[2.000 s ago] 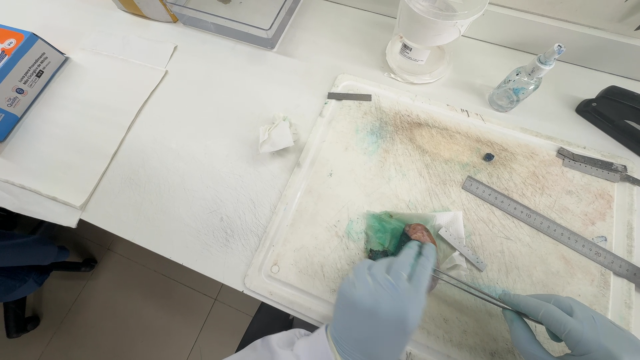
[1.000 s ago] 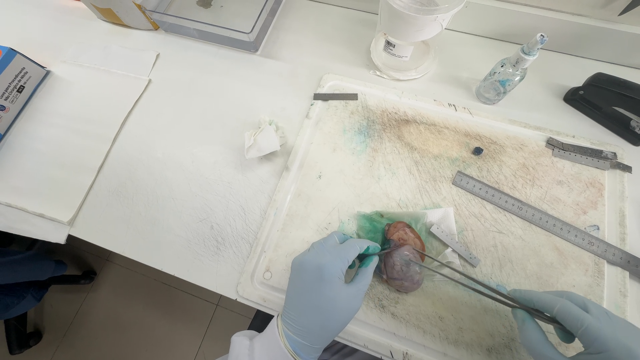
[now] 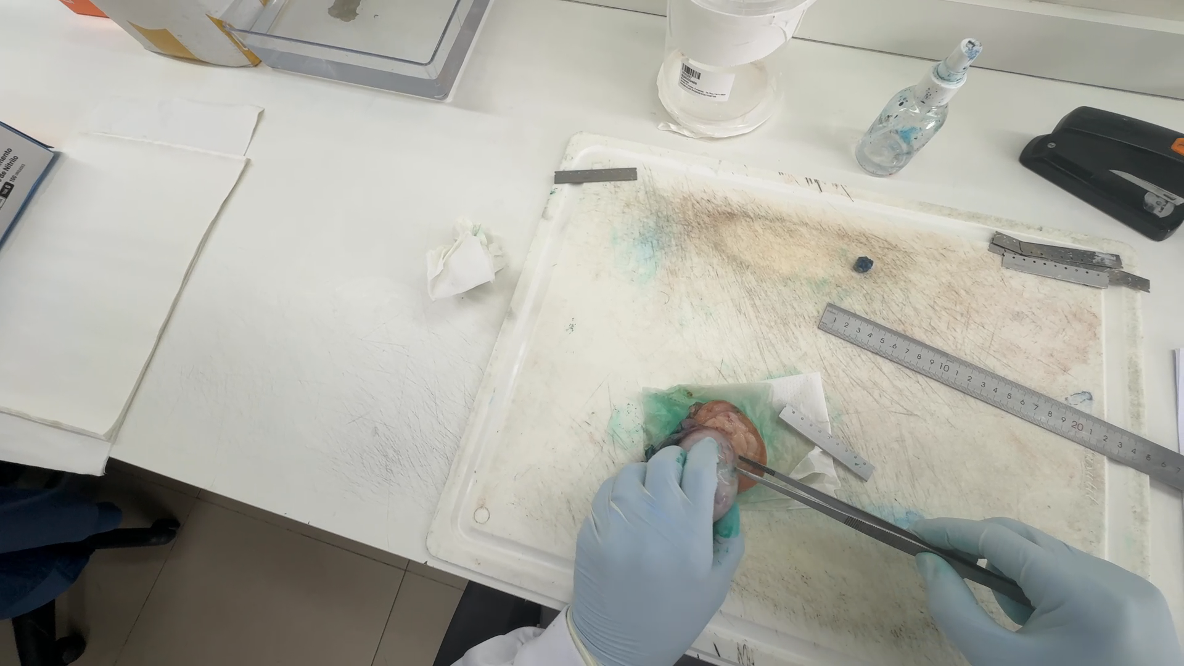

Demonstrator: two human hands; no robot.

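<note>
My left hand (image 3: 652,546), in a pale blue glove, grips a rounded tissue specimen (image 3: 735,435), pinkish brown with a greyish lobe, on a green-stained paper towel (image 3: 800,398). Green stain shows on the glove's fingertips. Metal forceps (image 3: 860,518) are held in my gloved right hand (image 3: 1036,578), their tips touching the specimen's right side. Just right of the specimen, a short perforated metal blade (image 3: 826,442) lies on the towel. Under all this is a scratched white cutting board (image 3: 573,370). My left fingers hide part of the specimen.
On the board lie a steel ruler (image 3: 999,388), a small dark lump (image 3: 863,265) and several metal strips (image 3: 1054,259). Behind stand a white container (image 3: 721,83), a spray bottle (image 3: 902,129) and a black stapler (image 3: 1110,171). Crumpled paper (image 3: 464,264) and paper sheets (image 3: 102,277) lie left.
My left hand has moved from the specimen's left side to over its lower part, covering more of the greyish lobe than one second ago. The forceps stay in my right hand.
</note>
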